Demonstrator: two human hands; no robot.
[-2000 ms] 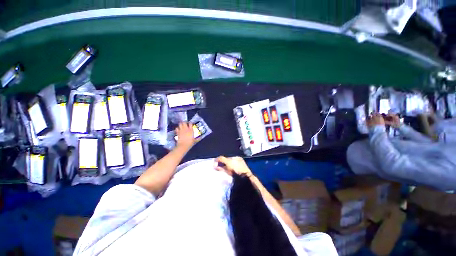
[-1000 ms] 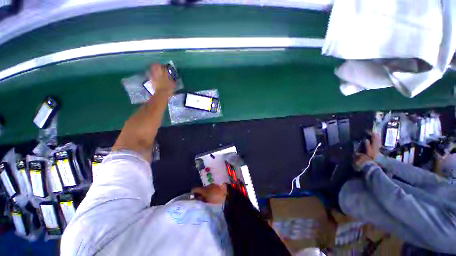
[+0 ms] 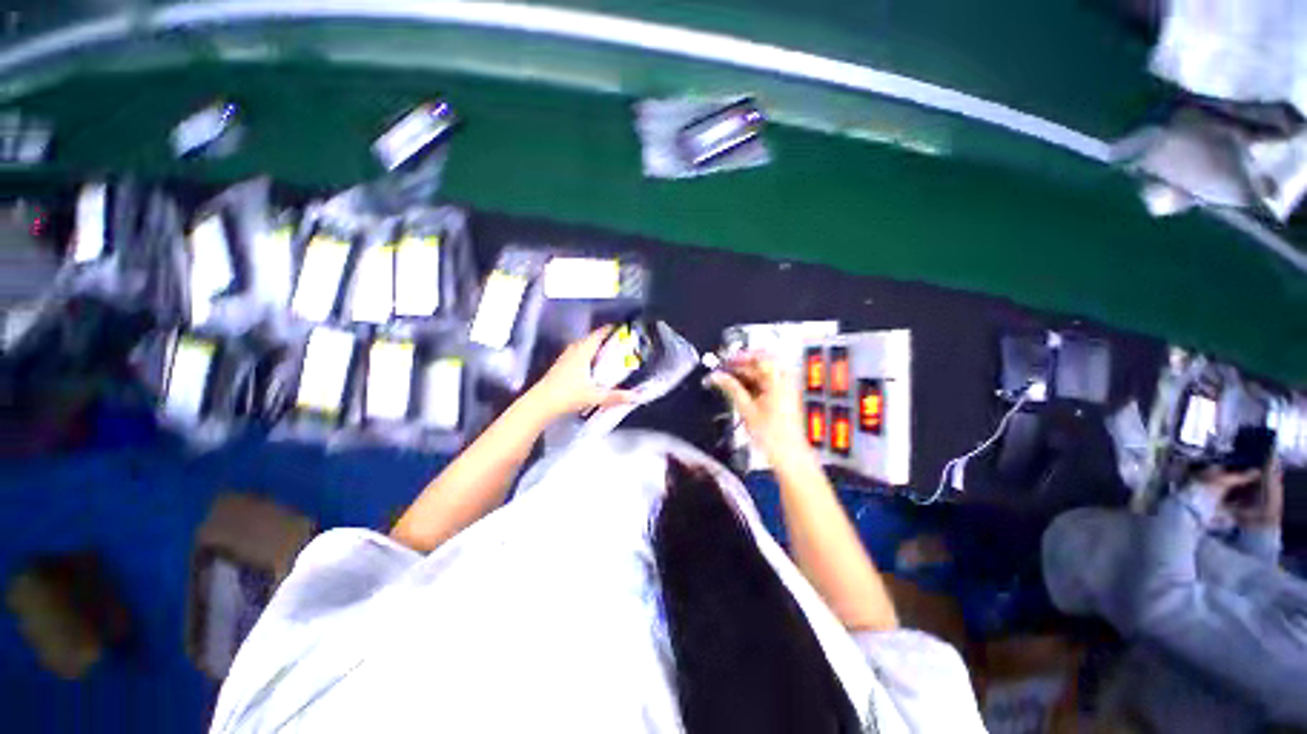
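Observation:
My left hand (image 3: 585, 376) holds a phone half-assembly (image 3: 622, 350) with a clear bag (image 3: 671, 359) around its right side, at the bench edge in front of me. My right hand (image 3: 750, 387) is just right of the bag, fingertips bent together near a tiny white item (image 3: 711, 360); what it grips is too small to tell. The test box (image 3: 869, 406) with red digital readouts stands directly right of my right hand, which covers its left part.
Rows of bagged units (image 3: 326, 277) lie on the black bench at the left. The green conveyor (image 3: 917, 194) runs behind with spaced units (image 3: 721, 134). A white cable (image 3: 989, 442) lies right of the test box. Another person's hands (image 3: 1250, 495) are at far right. Cartons (image 3: 237, 581) stand below.
My left hand has come back from the conveyor to the bench edge and holds a unit. My right hand has moved forward and right, beside the test box. The view has shifted.

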